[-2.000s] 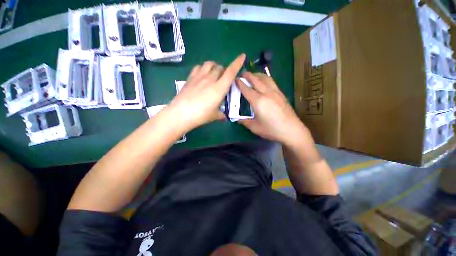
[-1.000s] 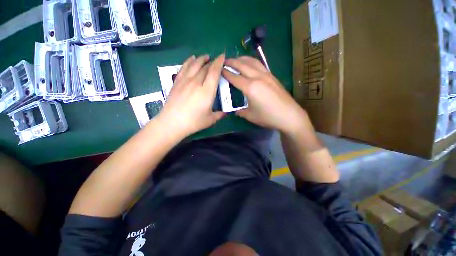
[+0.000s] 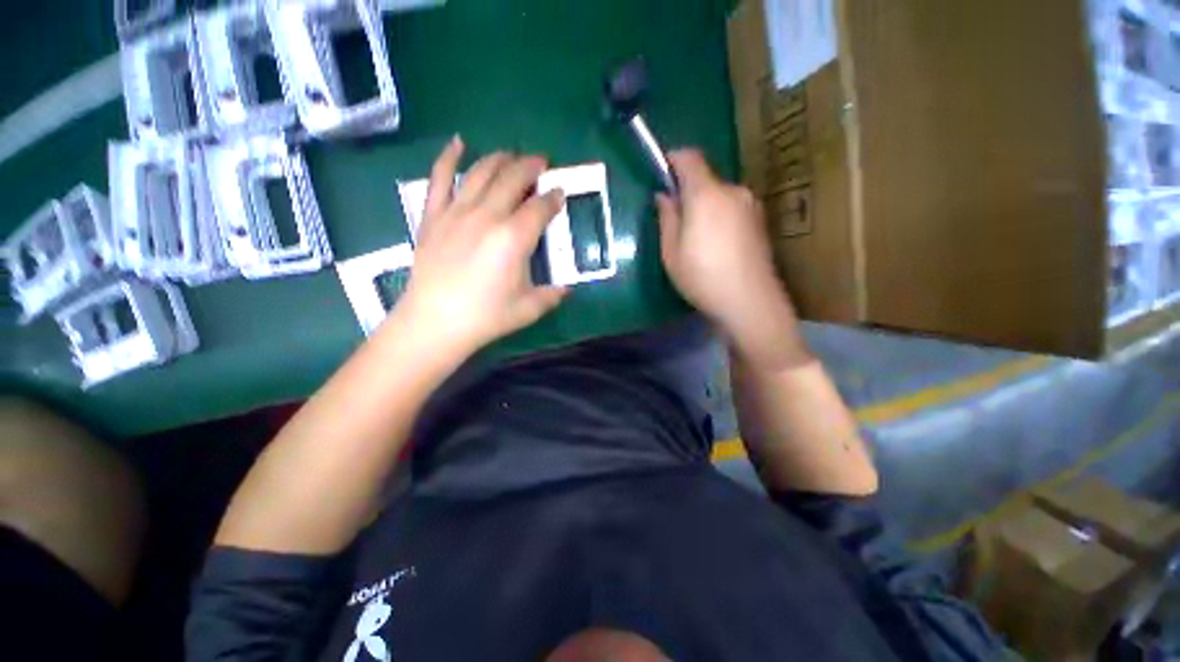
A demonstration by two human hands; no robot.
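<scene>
A white plastic housing (image 3: 593,180) with a rectangular window lies on the green bench in front of me. My left hand (image 3: 476,246) holds its left side, the fingertips on its edge. My right hand (image 3: 709,233) is closed around the lower end of the handle of a small hammer (image 3: 648,145), right of the housing. The hammer's dark head points away from me. Two more white housings lie partly under and left of my left hand; the nearer one (image 3: 359,279) shows its frame and window. What lies under my left palm is hidden.
Stacks of white housings (image 3: 269,207) stand at the left of the green bench (image 3: 505,78). A large brown carton (image 3: 971,168) with white pieces in its open side stands at the right. Brown boxes (image 3: 1055,569) are on the floor at lower right. Another person's limb (image 3: 65,485) shows at far left.
My right hand has left the housing, moved right and taken hold of the hammer's handle. My left hand has stayed at the housing, which is now more exposed. The camera view has shifted.
</scene>
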